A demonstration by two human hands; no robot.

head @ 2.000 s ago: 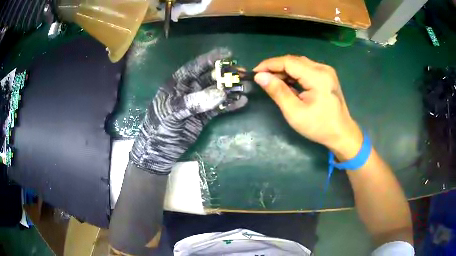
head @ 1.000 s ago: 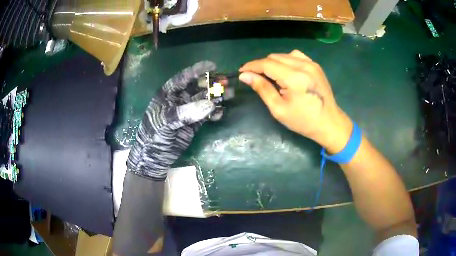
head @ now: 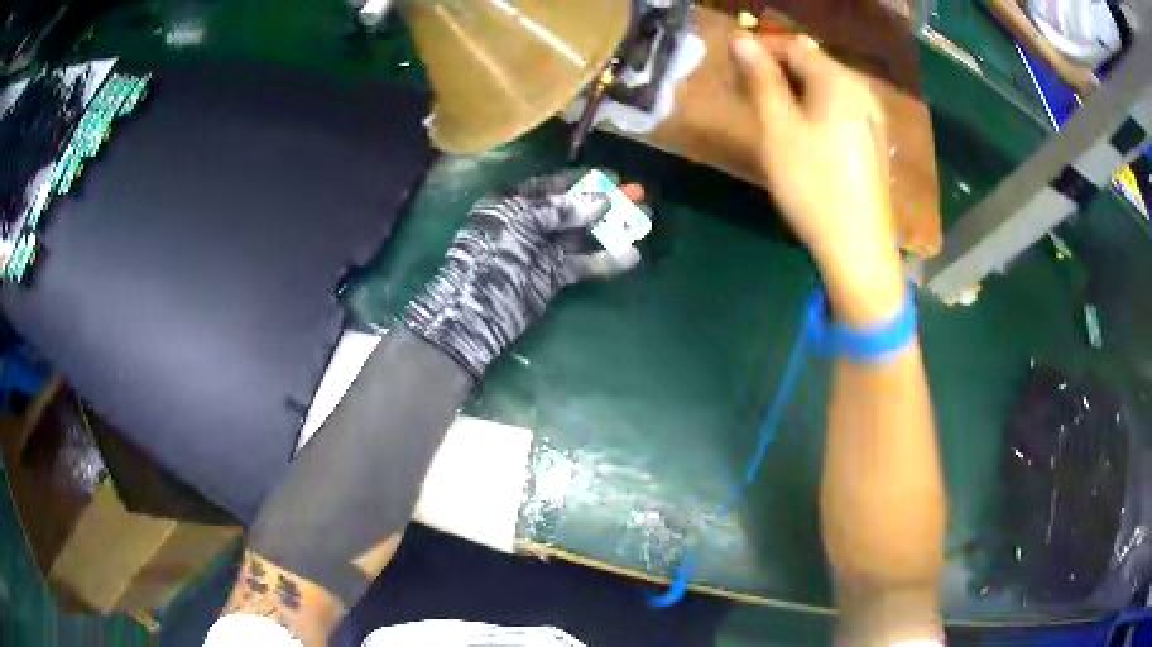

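My left hand (head: 537, 247), in a black-and-white knitted glove, holds a small green-and-white circuit board (head: 614, 215) below the soldering iron. The board's pale flat face shows; its other face is hidden. The soldering iron (head: 590, 116) points down just above the board, with a gap between them. My right hand (head: 809, 133), bare with a blue wrist strap (head: 867, 331), is raised over the wooden shelf. Small yellow and red bits show at its fingertips, too blurred to tell whether they are gripped.
An amber fume hood (head: 518, 63) hangs beside the iron. A wooden shelf (head: 708, 120) runs along the top. A black mat (head: 215, 278) lies left, with a row of boards (head: 95, 133). A grey post (head: 1036, 190) stands right, above a black cable pile (head: 1074, 461). White pads (head: 474, 480) lie at the near edge.
The view has turned and shifted. My right hand has left the board and moved up over the shelf. My left hand has turned the board so its pale flat face shows, closer to the iron.
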